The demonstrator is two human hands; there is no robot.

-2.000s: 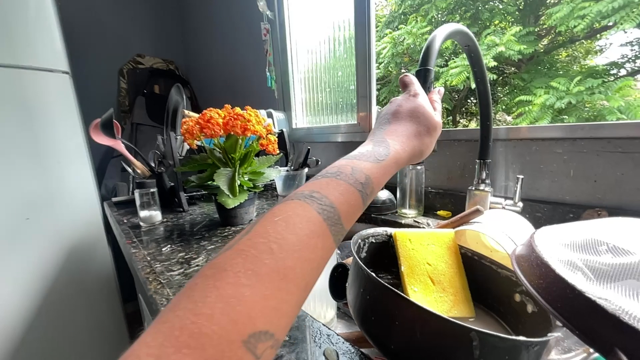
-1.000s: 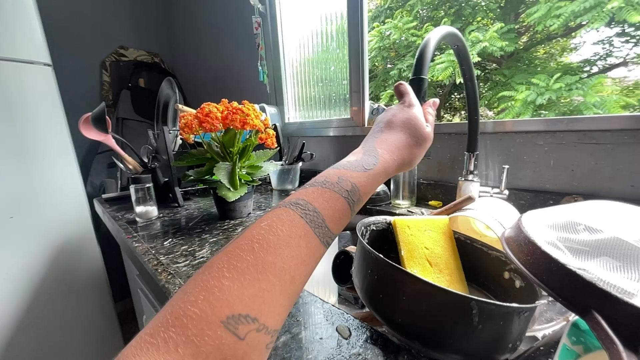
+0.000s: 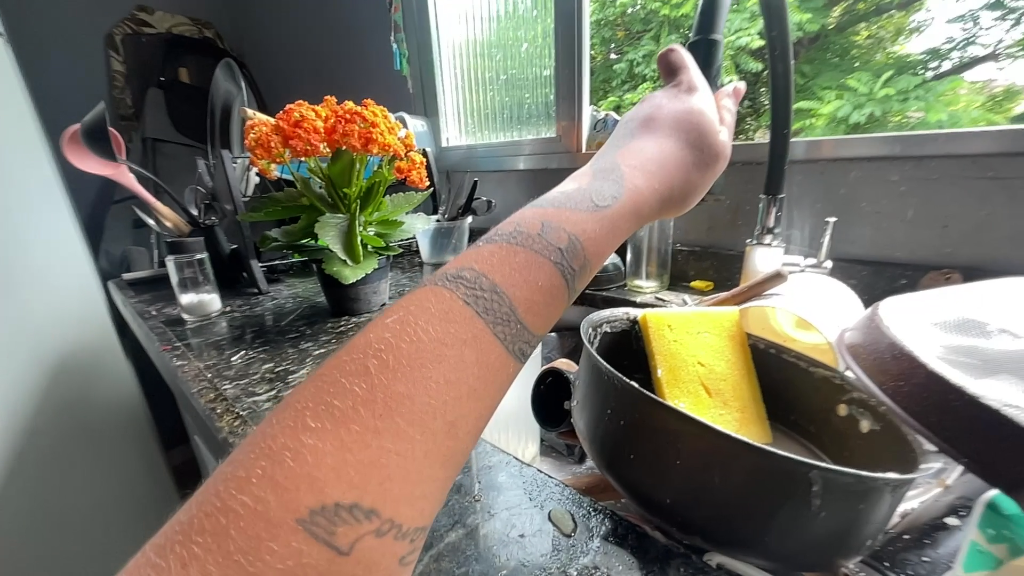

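My left hand (image 3: 680,132) reaches up from the lower left, its fingers wrapped around the end of the black faucet spout (image 3: 708,40). The fingers are partly hidden behind the hand. My right hand is out of view. Below and right of my left hand, a dark cooking pot (image 3: 720,488) holds a yellow sponge (image 3: 704,372), which leans on its near inner wall. A wooden handle (image 3: 744,288) shows behind the pot. No water can be made out at the spout, whose tip is hidden.
On the dark stone counter (image 3: 248,360) stand a potted plant with orange flowers (image 3: 352,224), a small glass jar (image 3: 193,280) and a clear utensil container (image 3: 442,238). A clear glass jar (image 3: 648,256) stands behind my forearm. A mesh-topped strainer (image 3: 952,352) lies at right, near the faucet's metal base (image 3: 764,256).
My left hand stays around the spout. The view has shifted, and the top of the faucet's arch is now cut off.
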